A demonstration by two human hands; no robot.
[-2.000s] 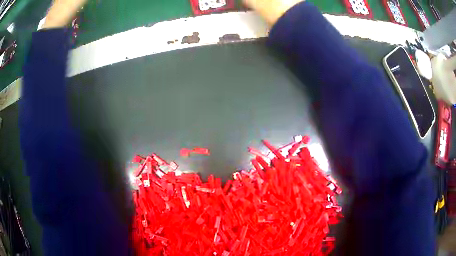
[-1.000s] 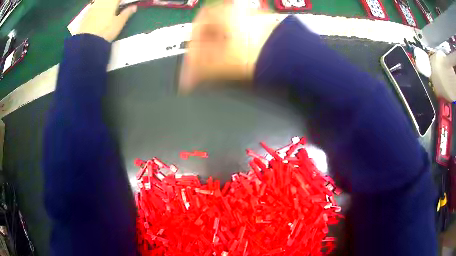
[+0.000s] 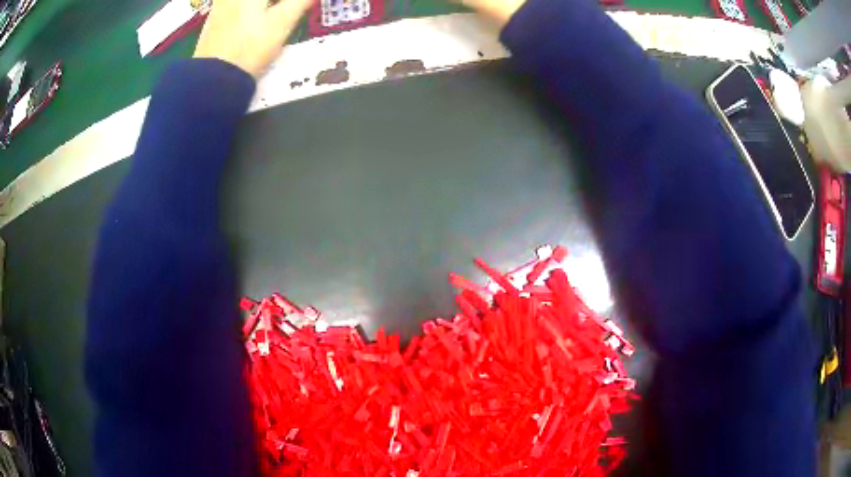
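A large heap of small red strips [image 3: 439, 391] lies on the dark worktop nearest me. My left hand [image 3: 244, 35] is at the top edge over the belt side, its fingers partly cut off; whether it holds anything cannot be told. Just right of it is a red-framed unit [image 3: 345, 13] with a white spotted keypad panel, cut off by the top edge. My right hand [image 3: 493, 7] is at the top centre, with only a small part near the wrist visible; its fingers are out of the picture.
The green belt [image 3: 103, 79] runs beyond its curved white rail [image 3: 425, 47]. Other units lie at left [image 3: 35, 101] and top right [image 3: 732, 9]. A smartphone [image 3: 767, 154] lies at right, near a long red piece [image 3: 830, 233] and an off-white fixture [image 3: 829, 126]. Dark cables are at lower left.
My left hand has moved right along the belt. My right hand went left, blurred, then back towards the top centre. The stray red strips above the heap are gone; belt units have shifted.
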